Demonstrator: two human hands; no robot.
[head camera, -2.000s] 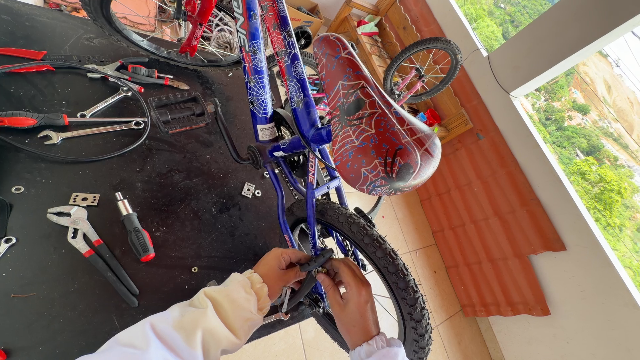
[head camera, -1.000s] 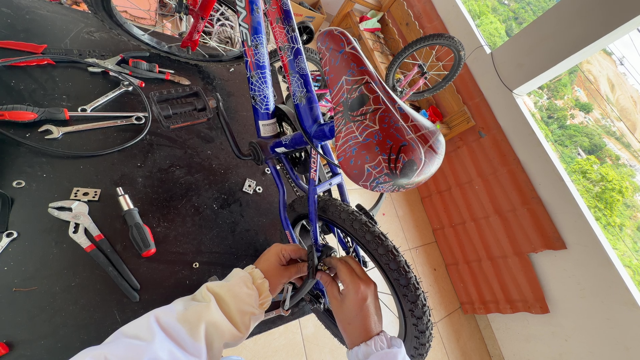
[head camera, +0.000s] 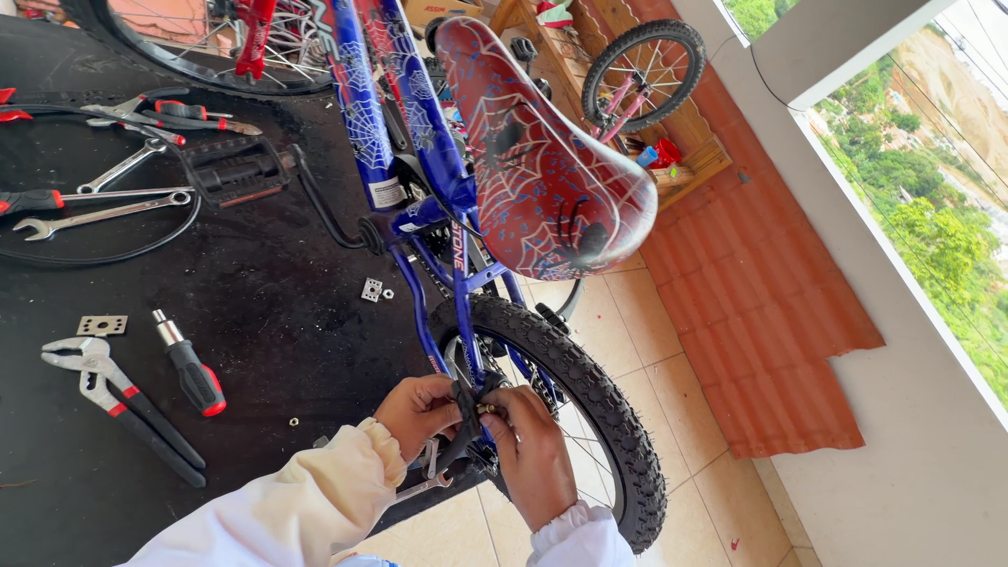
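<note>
At the rear hub of a blue bicycle frame (head camera: 362, 118), my left hand (head camera: 421, 413) pinches a black curved bracket or stay (head camera: 466, 409). My right hand (head camera: 529, 449) holds a small brass-coloured fastener (head camera: 486, 409) against the same black part, between thumb and index finger. Just right of both hands is the knobby rear tyre (head camera: 622, 441). A wrench (head camera: 425, 487) lies below the fingers at the table edge. The patterned red saddle (head camera: 543, 165) rises above. How the black part meets the frame is partly hidden by my fingers.
The black table (head camera: 260, 331) bears slip-joint pliers (head camera: 118, 402), a screwdriver handle (head camera: 197, 378), a combination wrench (head camera: 102, 216), a metal plate (head camera: 102, 325) and a small nut (head camera: 294, 422). A pedal (head camera: 236, 173) sticks out leftward on its crank. A wooden shelf (head camera: 693, 177) stands behind the saddle.
Both hands stay at the rear hub. The black part between them has turned from a slanting position to a more upright one.
</note>
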